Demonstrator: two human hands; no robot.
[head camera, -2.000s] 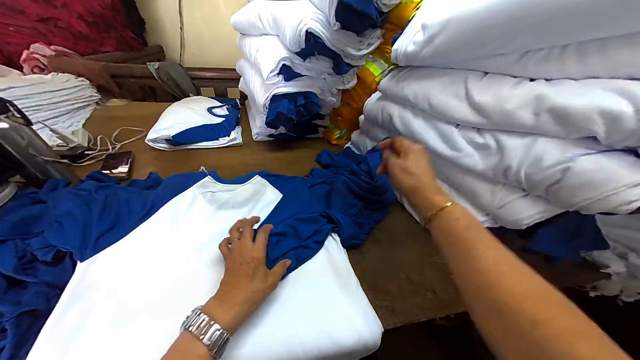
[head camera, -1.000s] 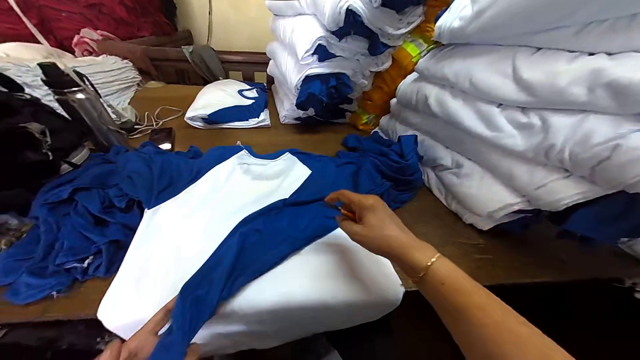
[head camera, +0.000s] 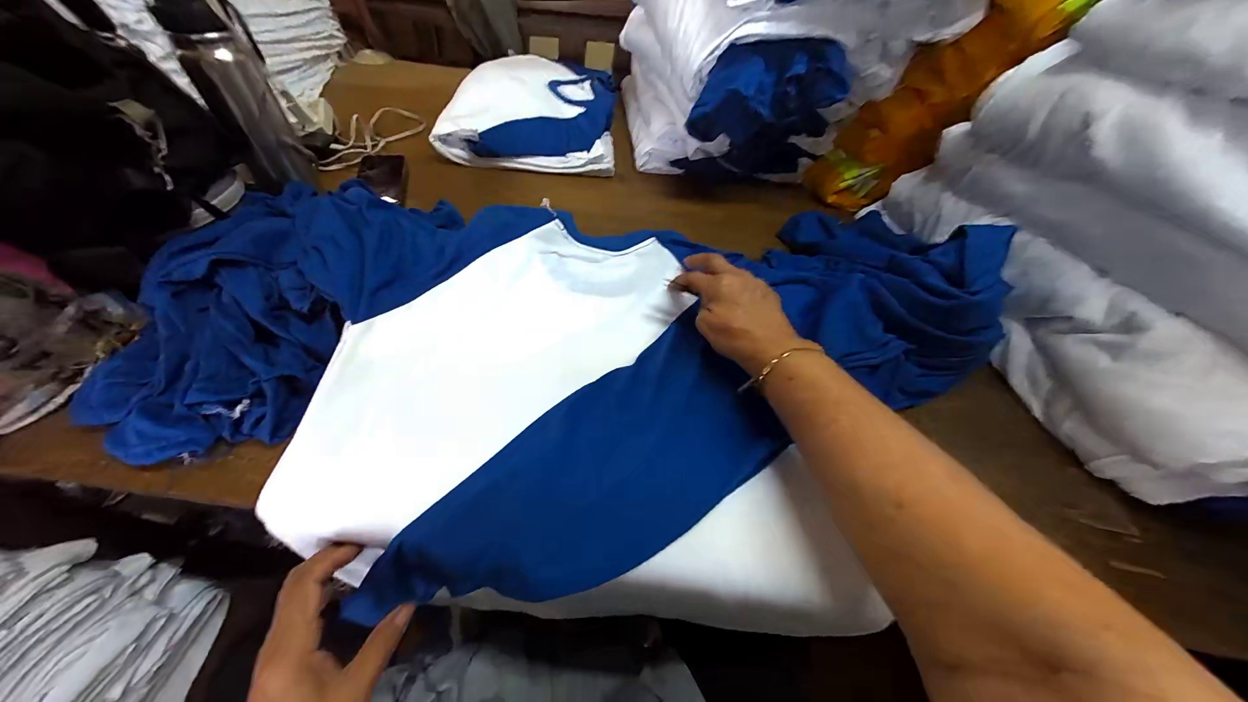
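Observation:
A white shirt (head camera: 468, 370) with blue sleeves lies spread on a wooden table. Its blue sleeve (head camera: 585, 468) runs diagonally across the white body, down to the front edge. At the sleeve's lower end is my left hand (head camera: 327, 624), thumb and fingers on either side of the blue tip; whether they pinch it cannot be told. My right hand (head camera: 736, 307) has its thumb and forefinger together on the fabric beside the neckline, at the seam of white and blue. Bunched blue fabric (head camera: 877, 302) lies beyond the right wrist, and more blue fabric (head camera: 234, 312) is heaped at the left.
A folded white and blue shirt (head camera: 531, 117) lies at the back of the wooden table (head camera: 721, 210), beside stacked garments (head camera: 682, 78). Large white fabric bundles (head camera: 1121, 244) rise at the right. A metal bottle (head camera: 244, 107) and a dark phone-like object (head camera: 383, 177) are at the back left.
The blue sleeve, bunched near the right side two seconds ago, now stretches diagonally over the white body. My left hand has moved to the front edge, and my right hand to the neckline.

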